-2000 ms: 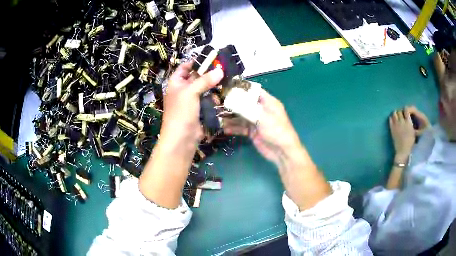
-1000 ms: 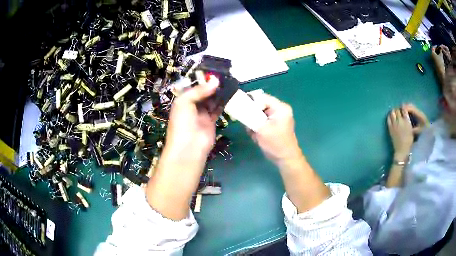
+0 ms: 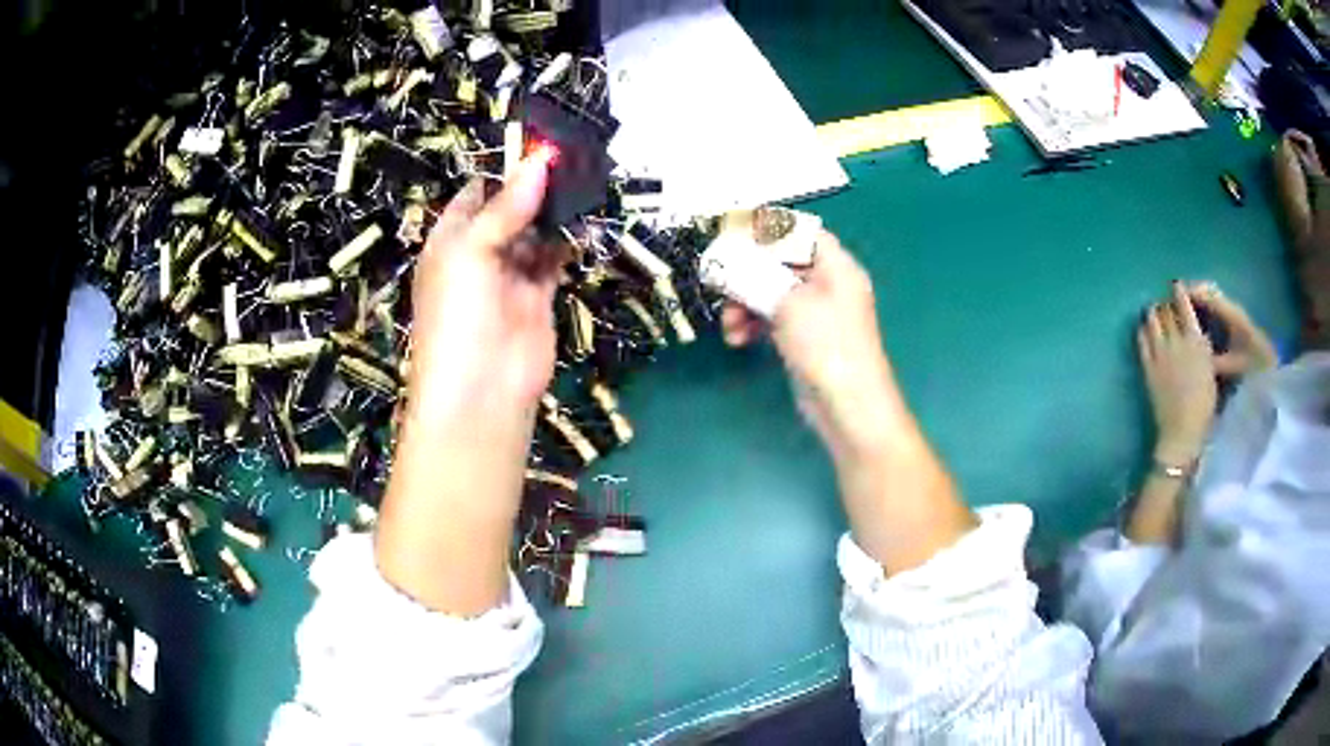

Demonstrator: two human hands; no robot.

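Note:
My left hand point(image 3: 489, 299) holds a black part point(image 3: 572, 161) with a glowing red spot, raised over the right side of the clip pile. A pale strip shows at the part's left edge. My right hand point(image 3: 817, 313) holds a white piece point(image 3: 756, 274) with a tan round end showing on top, above the green mat. The two hands are apart. The large loose pile of binder clips point(image 3: 299, 290) with cream strips and wire handles lies to the left, partly hidden by my left forearm.
A slotted black tray point(image 3: 66, 612) sits at far left. A white board point(image 3: 715, 110) lies behind the pile. A black compartment tray point(image 3: 1006, 37) rests on another board, with a white scrap point(image 3: 958, 142) near yellow tape. A neighbouring worker's hands point(image 3: 1189, 357) are at right.
My left hand has moved left and up with the black part, away from the white piece. My right hand has turned the white piece, so its tan end now shows.

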